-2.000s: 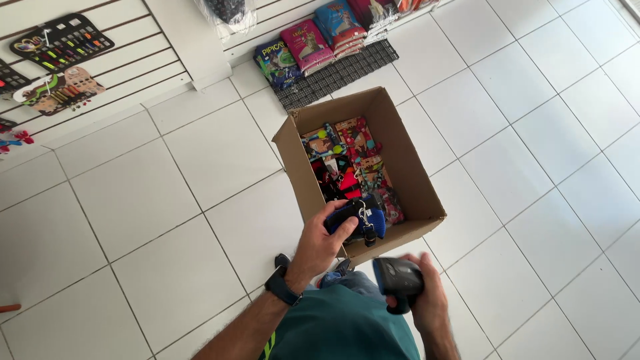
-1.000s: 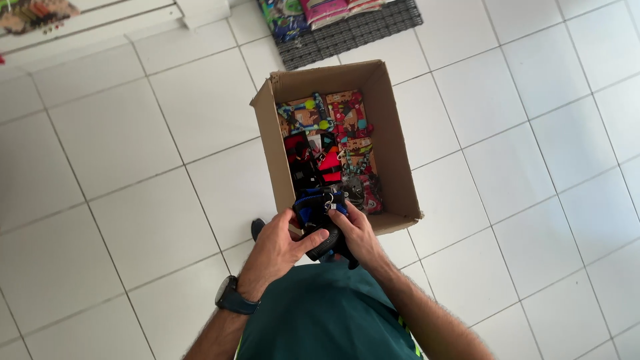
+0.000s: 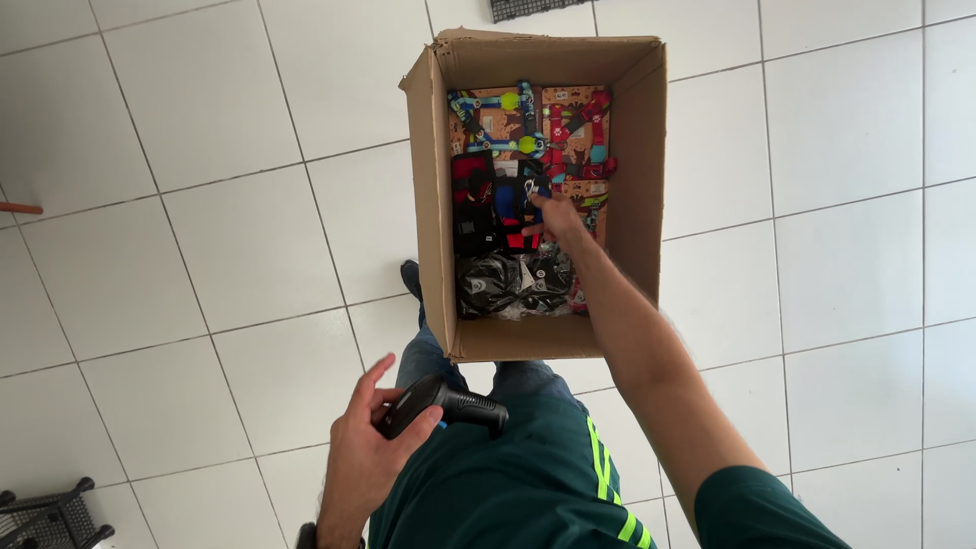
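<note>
My left hand [image 3: 374,442] grips a black handheld barcode scanner [image 3: 446,406] by its head, low in front of my shirt. Inside the open cardboard box [image 3: 433,229], my right hand [image 3: 560,219] touches a blue and black pet harness [image 3: 512,198] near its metal clip; whether the fingers grip it is unclear. Beside it lies a red and black harness [image 3: 473,179]. Farther up are a blue patterned harness on a card [image 3: 488,141] and a red harness on a card [image 3: 598,126]. Black items in clear plastic [image 3: 488,284] lie at the near end.
The box stands on white floor tiles [image 3: 236,252], just in front of my legs. A black mesh rack [image 3: 49,518] is at the lower left. Part of a dark grid mat [image 3: 534,8] shows at the top edge, and an orange-brown bar [image 3: 21,207] at the left edge.
The blue and black harness, earlier in my hands at the box's near edge, now lies farther inside. My right hand has reached in over it; my left has drawn back and holds the scanner.
</note>
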